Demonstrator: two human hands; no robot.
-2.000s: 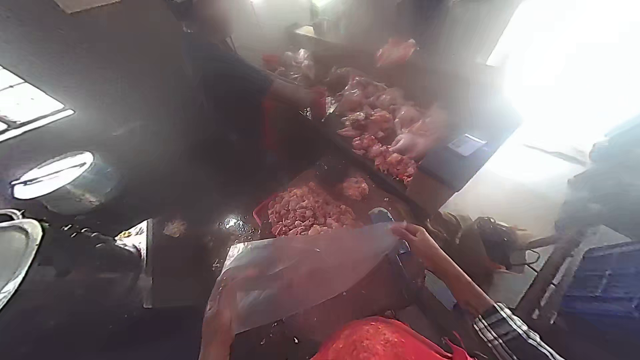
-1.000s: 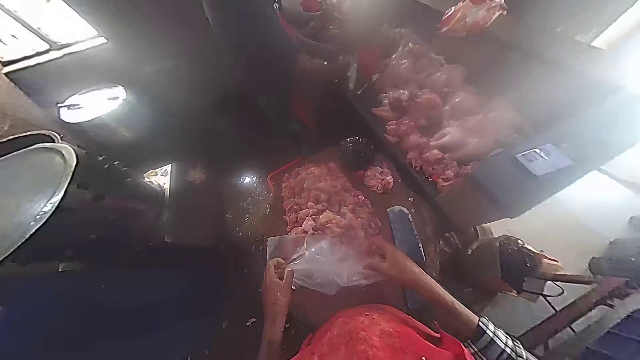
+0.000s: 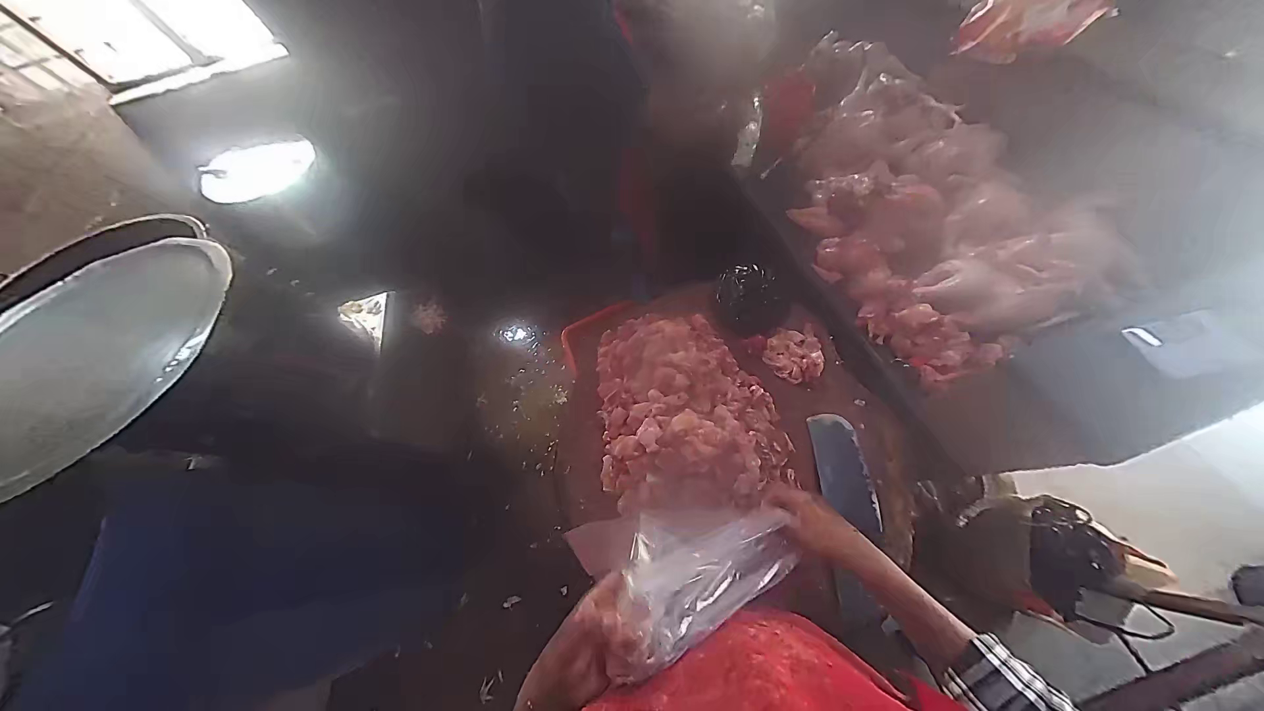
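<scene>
A clear plastic bag (image 3: 706,568) lies at the near edge of a pile of cut raw meat (image 3: 686,415) on a round chopping block (image 3: 864,425). My left hand (image 3: 597,627) holds the bag from the lower left, partly behind its film. At the bag's upper right edge is my right hand (image 3: 800,513), close to the meat; its fingertips are blurred, so whether it grips the film cannot be told. Just right of the pile lies a wide knife blade (image 3: 846,469). A small heap of meat (image 3: 793,354) sits beside a dark shiny bundle (image 3: 748,296) at the block's far side.
Large raw meat pieces (image 3: 918,227) cover a dark counter at the upper right. A person in dark clothing (image 3: 573,148) stands beyond the block. Round metal pans (image 3: 109,346) are at the left, a blue surface (image 3: 247,592) at the lower left. Haze blurs the far area.
The bag, stretched out between my hands two seconds ago, is now bunched low against the meat pile. My left hand has moved from the bag's left edge to beneath its near part.
</scene>
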